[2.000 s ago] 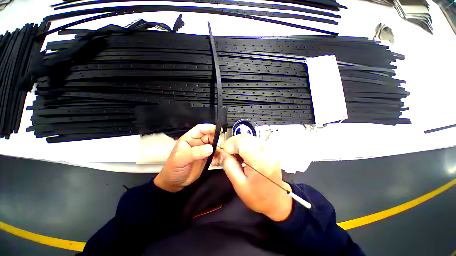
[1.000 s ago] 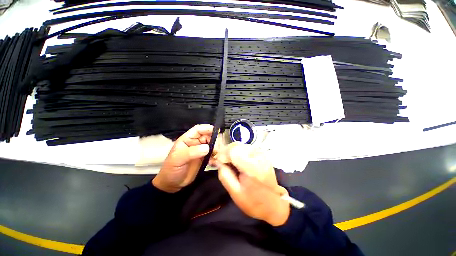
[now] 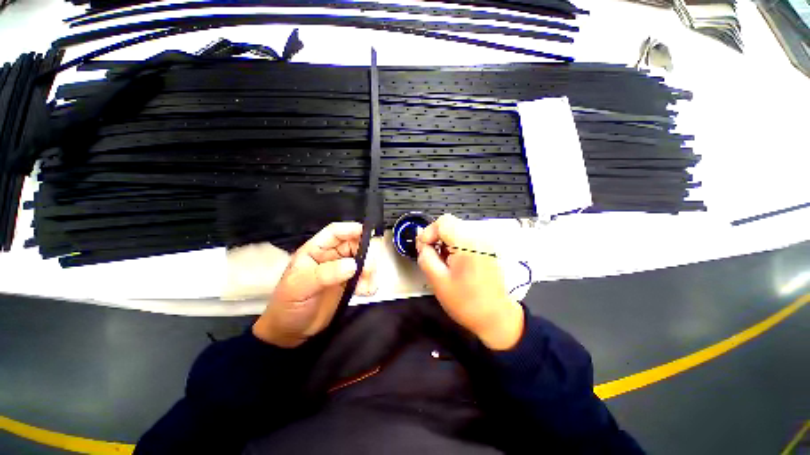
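Note:
A narrow black leather strap [image 3: 374,133] stands up from my left hand [image 3: 306,283], held between thumb and fingers, and runs away across the pile. My right hand [image 3: 471,280] pinches a thin dark applicator [image 3: 471,253] at the right rim of the small round pot [image 3: 409,236]. The pot has a dark rim and dark contents with a bluish-white reflection. The applicator's tip is hidden by my fingers or inside the pot; I cannot tell which.
The main pile of punched black straps [image 3: 453,160] lies behind my hands, with a white card [image 3: 556,156] on its right part. More black straps [image 3: 311,18] lie beyond. A soft black cloth [image 3: 284,213] is at the pile's near edge. Grey floor is below the table edge.
My right hand has moved from the strap to the pot, further away and right, with the applicator. My left hand still holds the strap. The whole view has shifted slightly.

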